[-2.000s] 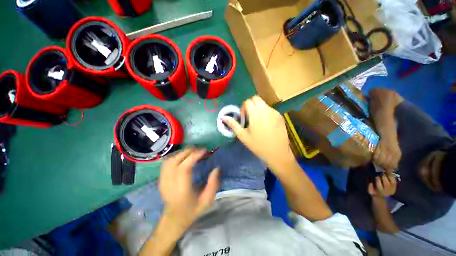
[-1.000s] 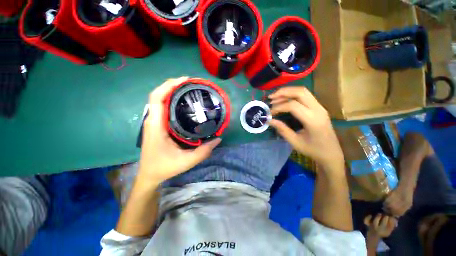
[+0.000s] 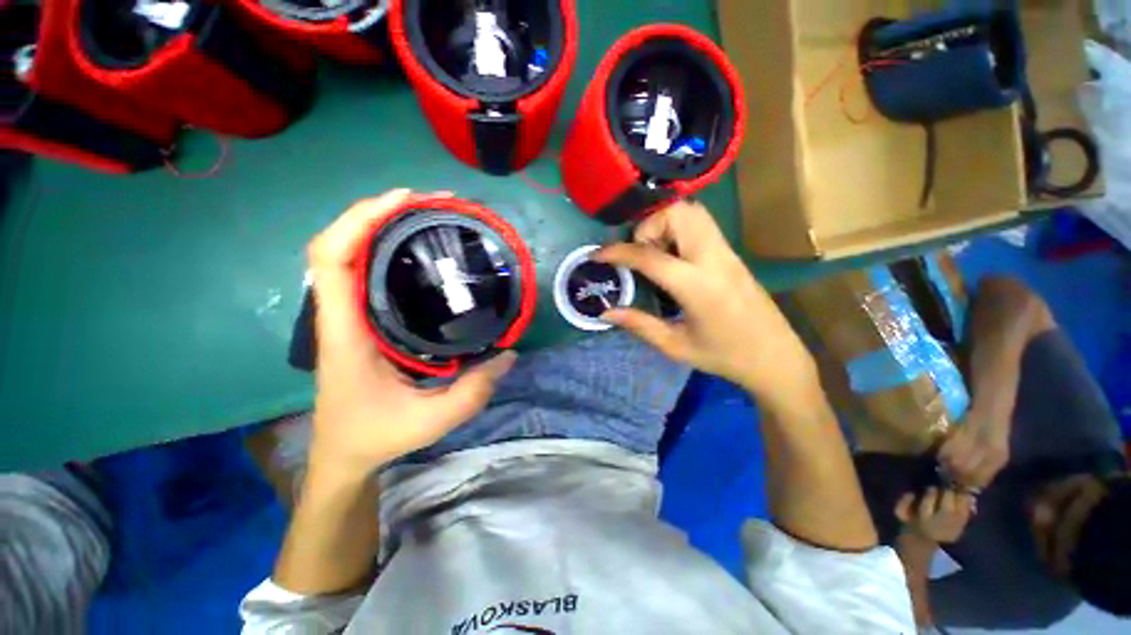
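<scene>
My left hand [image 3: 372, 391] is wrapped round a red speaker body [image 3: 527, 279], with the thumb along its near right side. The open end of that body faces up and shows a glossy black cavity with a black rim. My right hand [image 3: 707, 298] has its thumb and fingers at the right edge of an end cap [image 3: 581, 288], a small disc with a black centre, white logo and pale ring, close to the green bench's front edge. I cannot tell whether the fingers grip it. Black pads [image 3: 303, 333] show partly behind my left hand.
Several red speaker bodies [image 3: 581, 168] stand or lean along the far side of the green bench [image 3: 112, 372]. At the right, a cardboard carton [image 3: 794, 186] holds a dark blue speaker unit [image 3: 949, 68] and black rings [image 3: 1069, 161]. A person's hands [image 3: 949, 496] are at the lower right beside a taped box.
My left hand has taken hold of the red speaker body that stood on the bench. My right hand stays at the end cap. The view has shifted.
</scene>
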